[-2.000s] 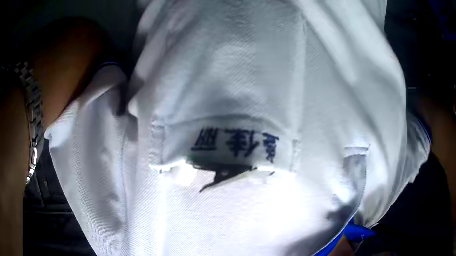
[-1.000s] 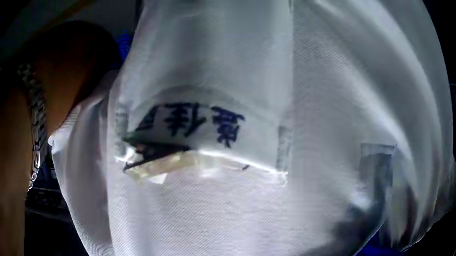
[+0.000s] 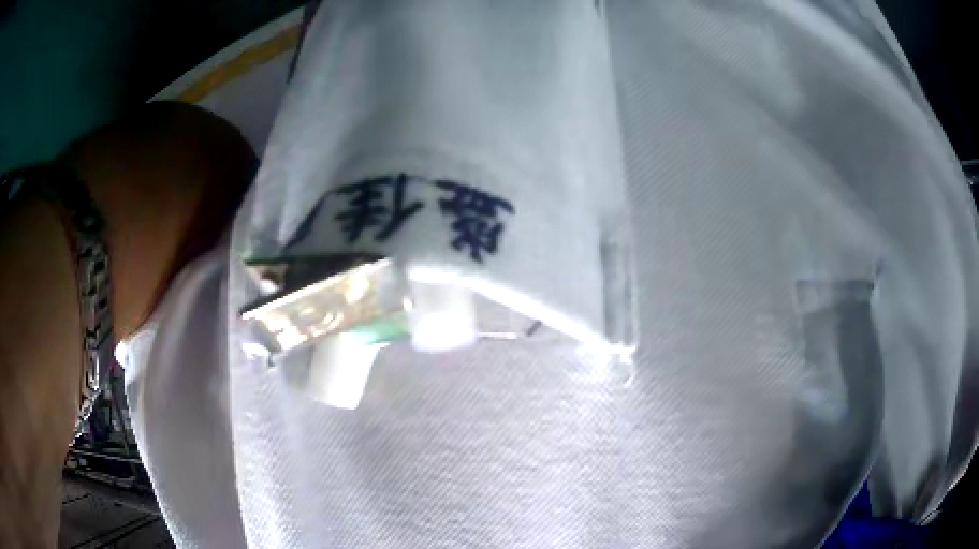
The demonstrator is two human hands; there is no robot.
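A white work garment (image 3: 483,450) fills most of the view. Its pocket (image 3: 537,247) has dark handwritten characters. A shiny, gold-toned flat item (image 3: 327,309) and white pieces (image 3: 341,370) stick out of the pocket opening; what they are is unclear. At the left edge is my left hand (image 3: 38,375), dark and cut off, with a metal link watch (image 3: 95,273) on the wrist. Its fingers do not show, so its grip cannot be told. My right hand is not in view. No tool or workpiece can be made out.
A pale surface with a yellow line (image 3: 242,70) shows at the upper left, beside a dark teal area (image 3: 64,75). Something blue (image 3: 880,520) shows at the lower right. Dark ribbed shapes (image 3: 113,504) lie at the lower left.
The pocket has shifted left and slightly up in the view, and more of the items in it shows. The yellow line has come into clearer view. The dark arm shape at the right edge is gone.
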